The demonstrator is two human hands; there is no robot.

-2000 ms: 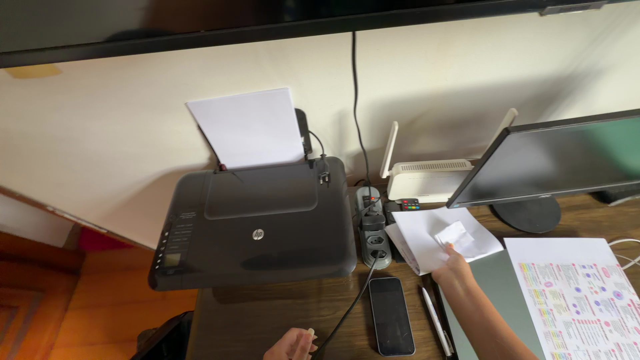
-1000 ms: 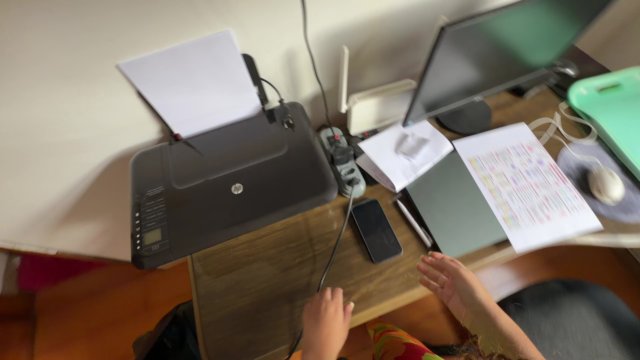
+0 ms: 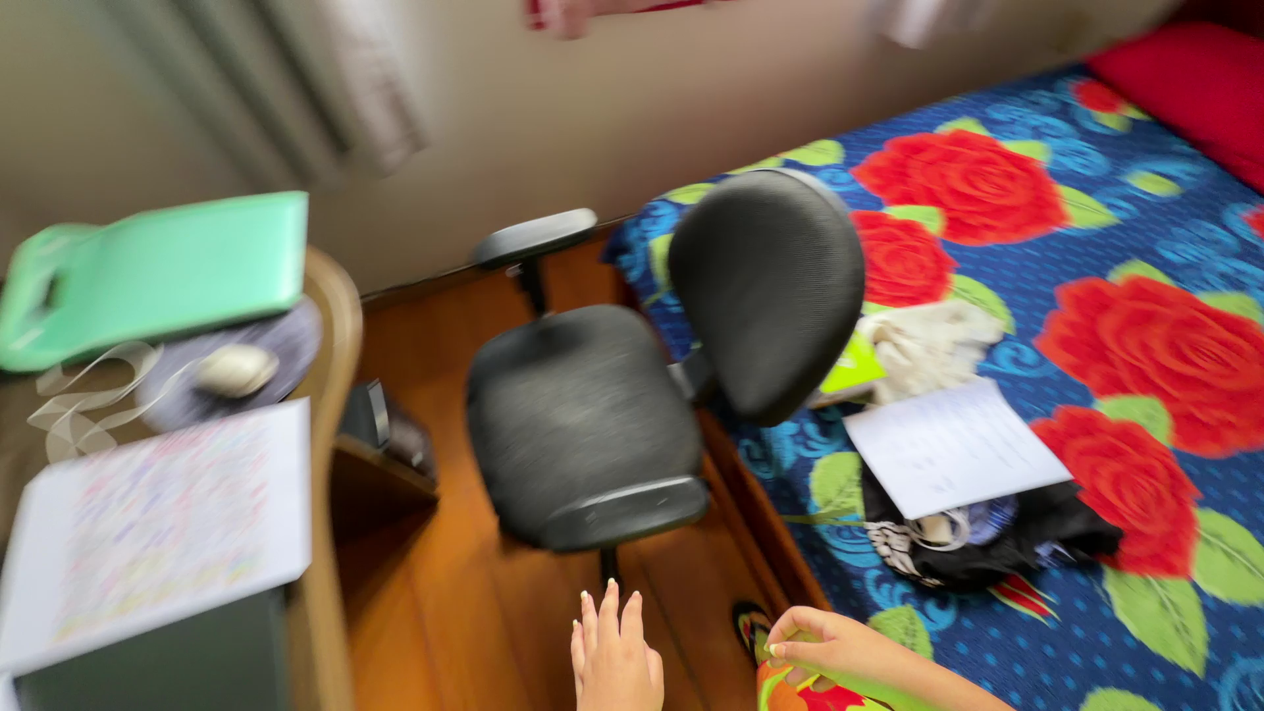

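Observation:
My left hand (image 3: 617, 657) is at the bottom middle, its fingers extended and slightly apart, with nothing in it, over the wooden floor just below the black office chair (image 3: 583, 415). To its right, my right hand (image 3: 829, 647) is half curled with no object seen in it, over colourful patterned cloth (image 3: 829, 696) near the bed's side. A sheet of paper (image 3: 953, 444) bearing writing lies on a dark bundle of cloth (image 3: 1066, 528) on the flowered bedspread (image 3: 1136, 355), up and to the right of my right hand.
The desk (image 3: 331, 474) at the left holds a printed sheet (image 3: 178, 523), a dark green folder or board (image 3: 168, 662), a white mouse (image 3: 235, 369) on a round pad and a green tray-like object (image 3: 178, 276). White cloth (image 3: 933, 341) lies on the bed. A flip-flop (image 3: 750, 632) is on the floor.
The view has swung right from the printer and desk to the chair and bed. My right hand, on the folded white paper two seconds ago, has let it go.

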